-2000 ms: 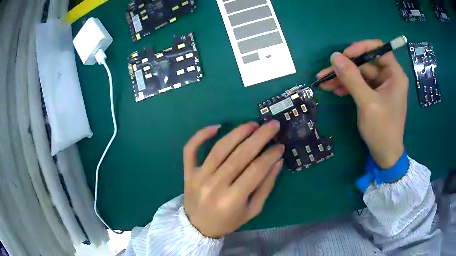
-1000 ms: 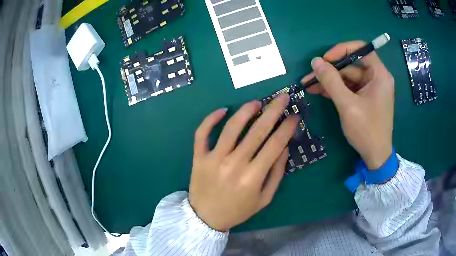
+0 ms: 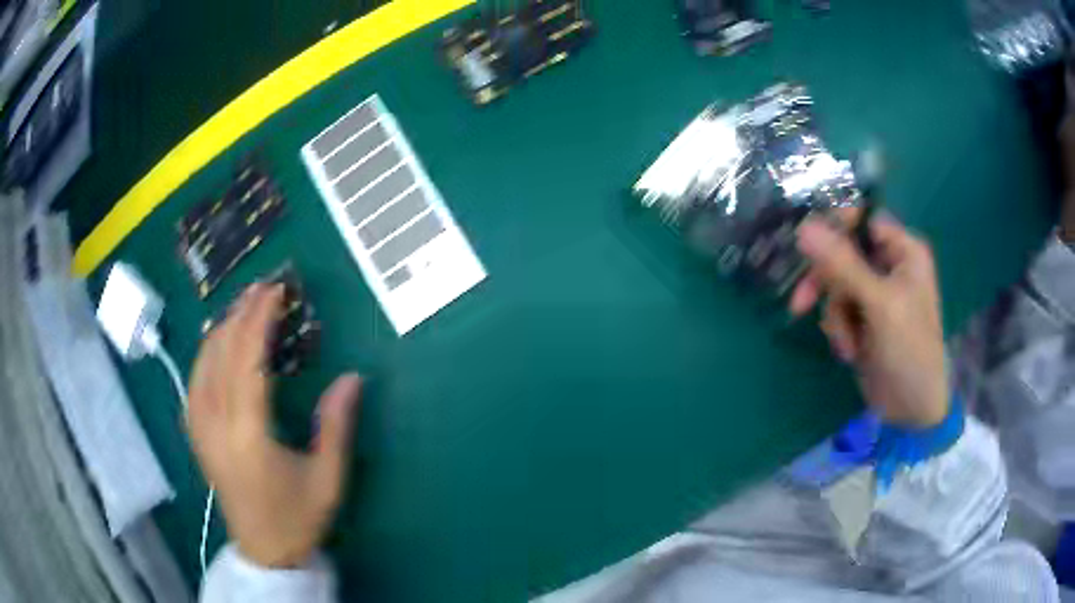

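My right hand [image 3: 878, 295] is at the right, blurred, its fingers closed at the lower right edge of a black circuit board [image 3: 766, 224] with strong white glare. A blurred dark shape with a pale end, possibly the pen-like tool, shows by these fingers. My left hand [image 3: 254, 412] is at the left, its fingertips over another black circuit board [image 3: 295, 330] and partly hiding it, thumb spread away. Whether the fingertips touch it is unclear. The white label sheet [image 3: 437, 293] with grey rectangles lies between the hands.
Black boards lie at the upper left [image 3: 230, 230], top middle [image 3: 515, 50] and top right [image 3: 721, 26]. A white charger [image 3: 127, 309] with a cable lies beside a whitish packet [image 3: 100, 389]. Yellow tape [image 3: 271, 100] curves along the mat [image 3: 531, 448]. Another person's pale sleeve shows at the right.
The view has turned and shifted right. My left hand has left the worked board and moved left over another board. My right hand has moved right and now grips a glaring board.
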